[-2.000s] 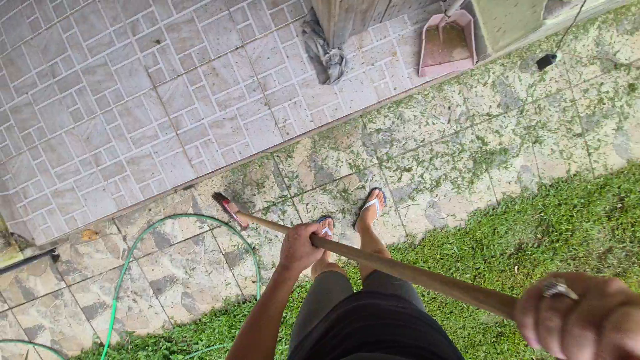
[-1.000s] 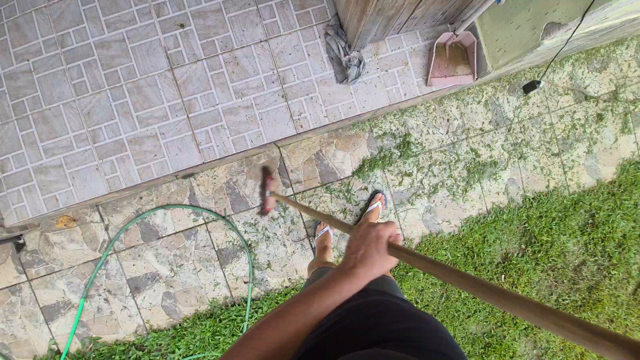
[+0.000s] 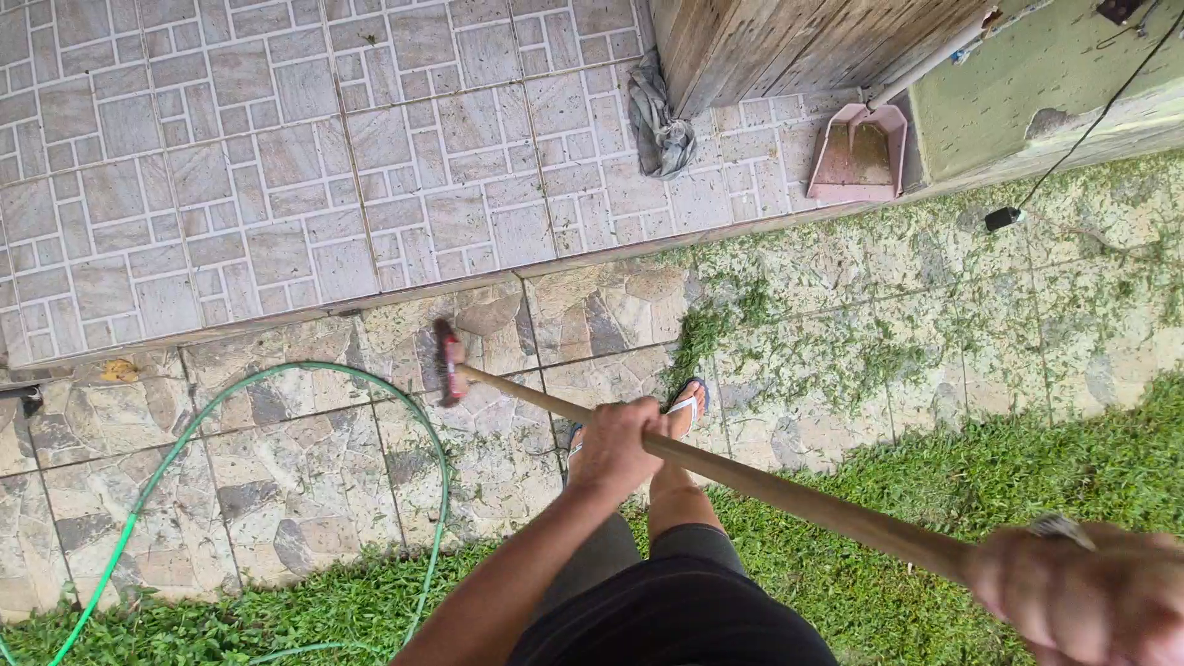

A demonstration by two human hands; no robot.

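Observation:
A broom with a long wooden handle (image 3: 795,495) and a red head with dark bristles (image 3: 449,363) slants across the view. My left hand (image 3: 618,449) is closed around the middle of the handle, in front of my feet. At the lower right, my right hand (image 3: 1078,587), wearing a ring and slightly blurred, grips the handle's upper end. The broom head is over the stone-patterned walkway, left of my feet in flip-flops (image 3: 687,409). Cut grass (image 3: 700,335) lies in a small heap by my right foot, and more clippings (image 3: 879,356) are scattered to the right.
A green hose (image 3: 199,421) curves over the walkway at left. Above runs the raised edge of a tiled floor (image 3: 444,289), with a grey rag (image 3: 659,125) and a pink dustpan (image 3: 860,155) on it. A black cable end (image 3: 1002,218) hangs at right. Lawn (image 3: 934,555) borders the walkway below.
The broom head has moved slightly left since one second ago. My right hand, out of view then, shows again on the handle. A grass heap stands by my right foot, where clippings lay looser two seconds ago.

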